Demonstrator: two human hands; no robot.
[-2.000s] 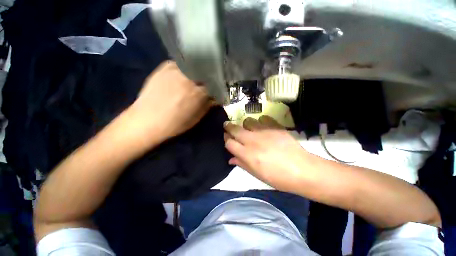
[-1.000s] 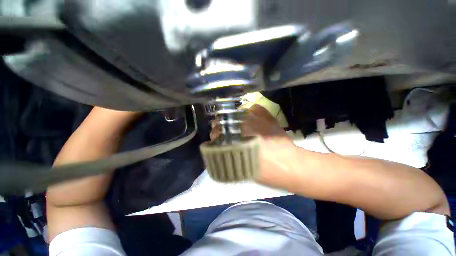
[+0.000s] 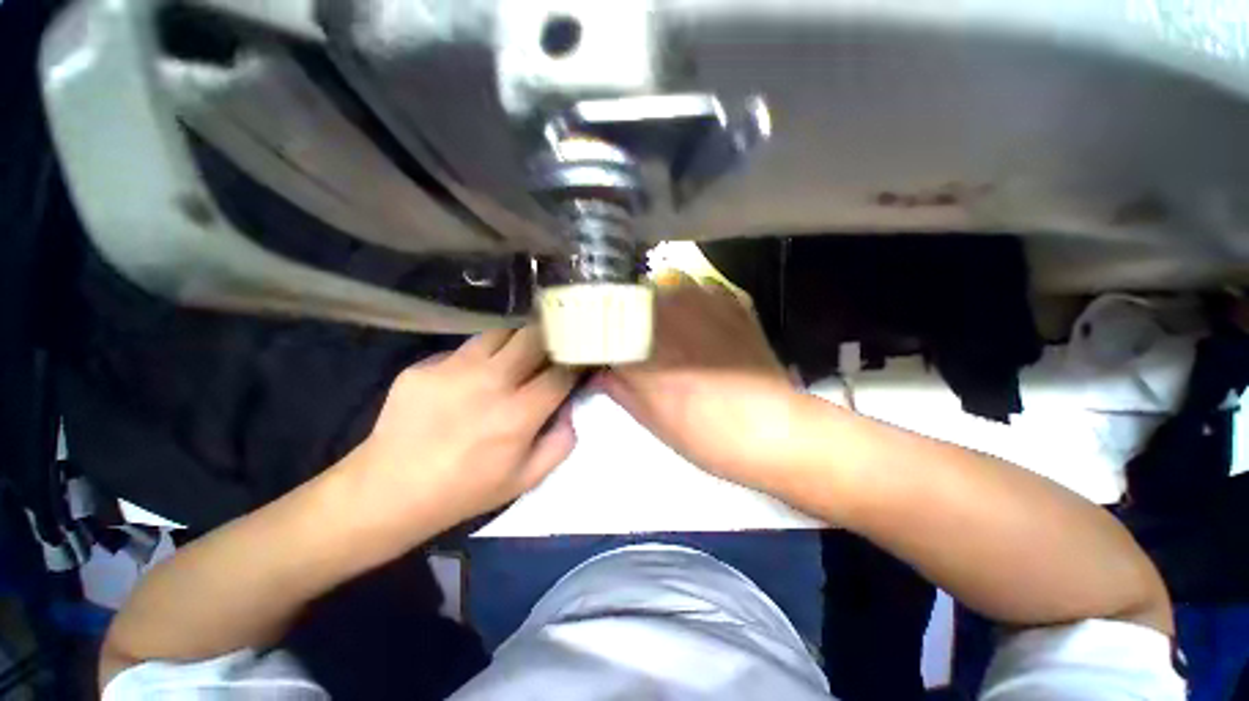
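Black fabric (image 3: 206, 397) lies left of and under my left hand. My left hand (image 3: 473, 411) is low under the machine head, its thumb and fingers closed at the fabric's edge. My right hand (image 3: 705, 363) is beside it, close to its fingertips; the fingers reach forward under the head and their tips are hidden. The off-white sewing machine head (image 3: 822, 123) fills the top. Its cream ribbed knob (image 3: 599, 325) with a metal spring covers part of both hands. The needle and presser foot are hidden.
More black cloth (image 3: 904, 301) hangs behind, right of the head. The white table (image 3: 658, 486) shows in front of the hands. A whitish rounded object (image 3: 1123, 342) stands at right. Pale strips (image 3: 76, 527) hang at the left edge. Dark cloth is at the right edge.
The view has shifted back from the close look at the knob. My left hand, hidden behind the head one second ago, now shows nearer me, beside the right. My right hand stays under the head.
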